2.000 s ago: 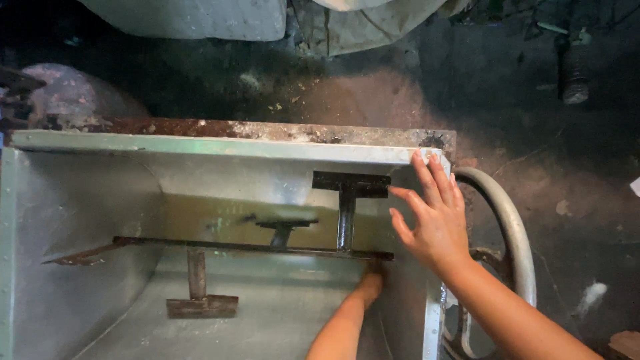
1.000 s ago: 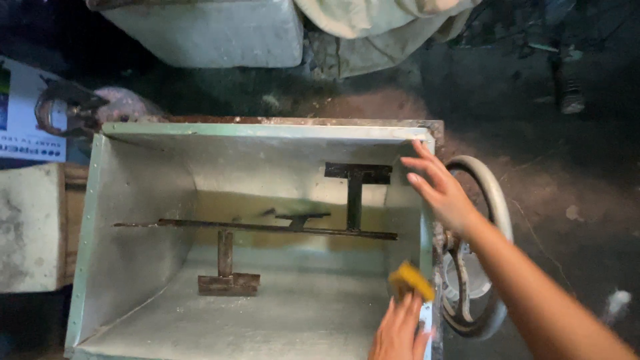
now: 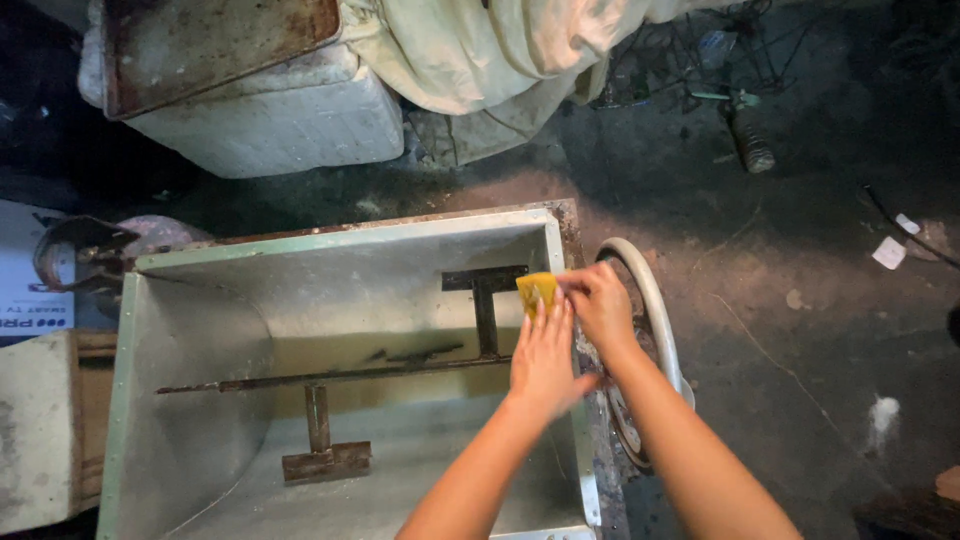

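A yellow sponge or cloth (image 3: 535, 291) is under the fingers of my left hand (image 3: 543, 367), near the upper right corner of a sheet-metal mixing trough (image 3: 420, 236). My right hand (image 3: 602, 304) is beside it at the trough's right rim, its fingertips close to the yellow piece; whether they grip it is unclear. Inside the trough a dark metal shaft (image 3: 337, 375) runs lengthwise, with a T-shaped paddle (image 3: 486, 315) pointing up and another (image 3: 318, 442) pointing down. Yellowish liquid lies in the bottom, partly covering a further paddle.
A large metal handwheel (image 3: 652, 300) stands at the trough's right side. Beyond the far rim are a white foam box (image 3: 300, 127), a rusty tray (image 3: 217, 45) and pale cloth sheets (image 3: 480, 52). A coil spring (image 3: 752, 146) lies on the floor, and a carton (image 3: 30, 277) sits at left.
My left hand, earlier reaching low inside the trough, has moved up along its right side with the yellow piece. My right hand now meets it there. The view has shifted.
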